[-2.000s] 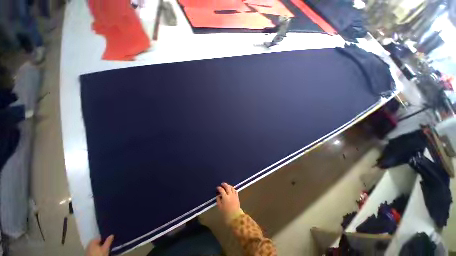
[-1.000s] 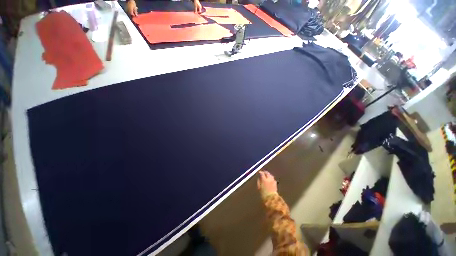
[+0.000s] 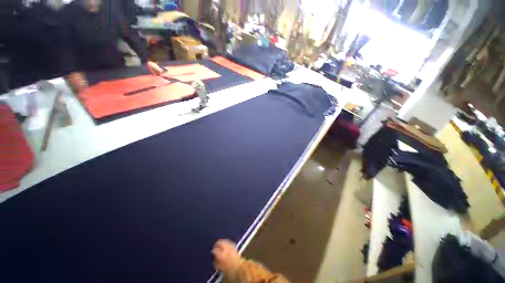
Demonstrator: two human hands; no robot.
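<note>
The dark navy cloth (image 3: 183, 171) lies spread flat over the near part of the white cutting table (image 3: 72, 145). Its white selvedge lines (image 3: 275, 194) run along the near table edge. The cloth's far right end is a gathered heap (image 3: 310, 97). My right hand (image 3: 225, 256), in a yellow-brown sleeve, is at the cloth's near edge at the bottom centre, fingers curled; the frame is blurred and does not show whether they pinch the cloth. My left hand is not in view.
Across the table a person in black (image 3: 61, 44) has both hands at orange-red pattern pieces (image 3: 135, 95) on dark fabric. A small upright machine (image 3: 200, 97) stands mid-table. A loose red piece (image 3: 12, 149) and a stick (image 3: 51, 120) lie left. Bins with dark cloth (image 3: 396, 235) stand right.
The view has swung right and up, so the cloth's left end left the picture. My left hand has gone out of view. My right hand left the cloth edge, then came back to it.
</note>
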